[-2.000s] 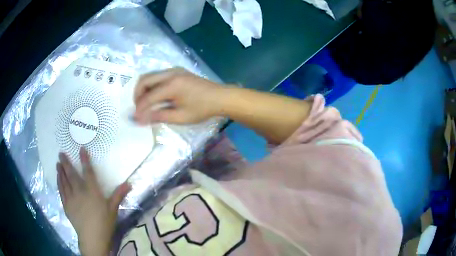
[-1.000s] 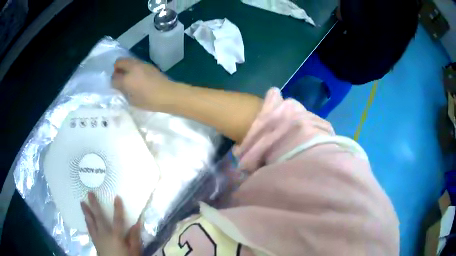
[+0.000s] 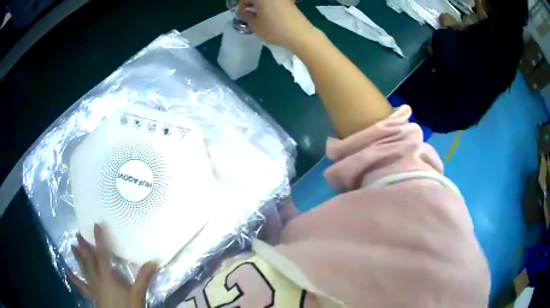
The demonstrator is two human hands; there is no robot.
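The white hexagonal top cover lies face up, with its logo and icons showing, on shiny clear plastic bags. My left hand rests at the cover's lower edge, fingers spread and fingertips on its face. My right hand is at the top of the translucent-white dispenser bottle, its fingers by the metal top and the raised clear lid. The fingertips partly hide the top, and I cannot tell whether they hold anything. A crumpled white cloth lies right of the bottle.
A long white cloth lies farther along the green bench. Pale sheets or bags are at the top right beside a person in dark clothes. The curved conveyor edge runs at the upper left. The floor is blue.
My right hand has moved from over the cover, past the bags, up to the bottle's top. My left hand stays at the cover's lower edge. The camera view has shifted.
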